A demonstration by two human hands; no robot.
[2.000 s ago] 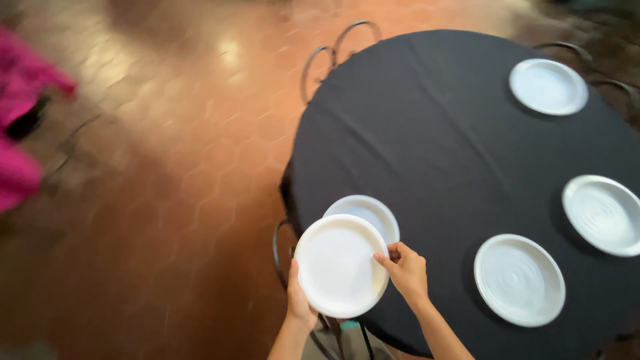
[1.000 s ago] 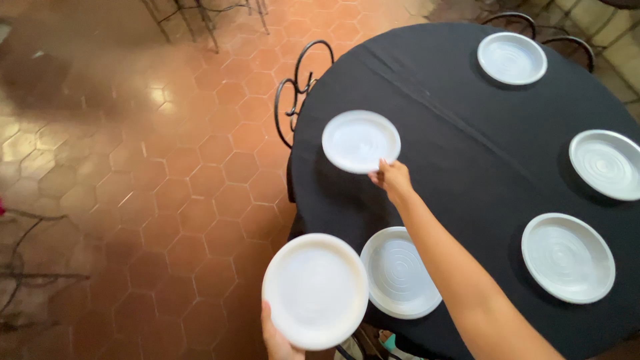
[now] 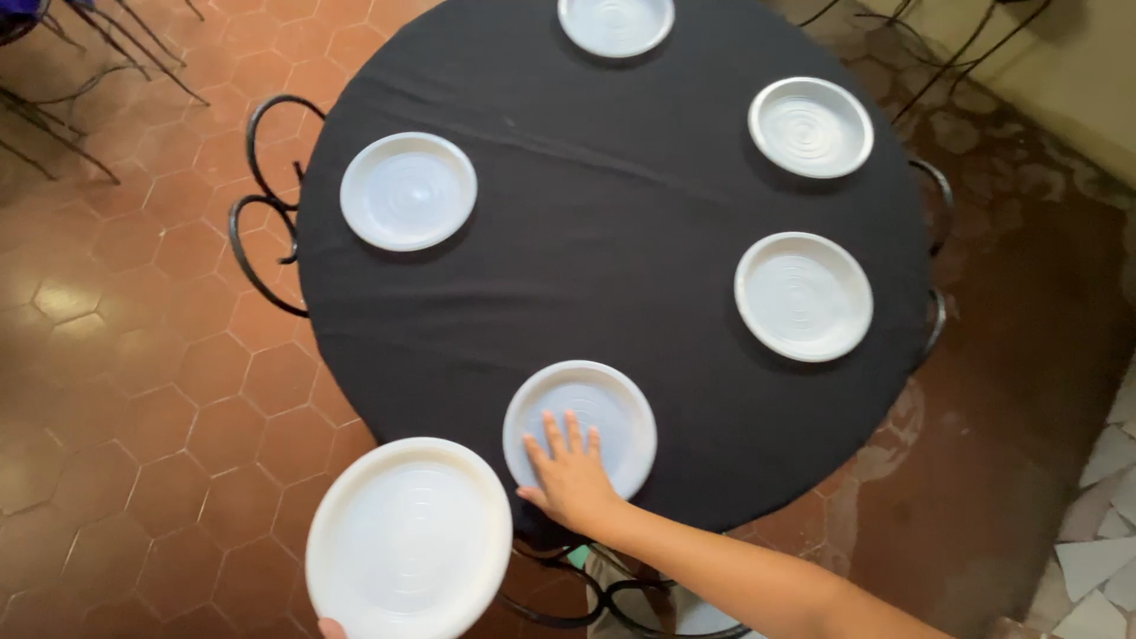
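My right hand (image 3: 570, 475) is spread, fingers apart, over the white plate (image 3: 621, 417) at the near edge of the round table; whether it presses on the plate I cannot tell. At the bottom left, a fingertip of my left hand (image 3: 331, 628) shows at the rim of a white plate (image 3: 408, 537), held off the table; whether more plates lie beneath is hidden. Other white plates lie on the black tablecloth (image 3: 568, 240): one at the left (image 3: 409, 192), one at the far edge (image 3: 617, 19), one at the upper right (image 3: 810, 127) and one at the right (image 3: 803, 296).
Black scrolled metal chair backs stand at the table's left (image 3: 257, 209), right (image 3: 939, 209) and near side (image 3: 568, 612). Thin metal furniture legs (image 3: 115, 53) are at the upper left. Hexagonal terracotta tiles (image 3: 213, 426) cover the floor, and a pale wall (image 3: 1074, 80) rises at the upper right.
My right hand has let go of the plate now lying at the table's left and has moved to the near plate. My left hand still holds its plate. The view has shifted.
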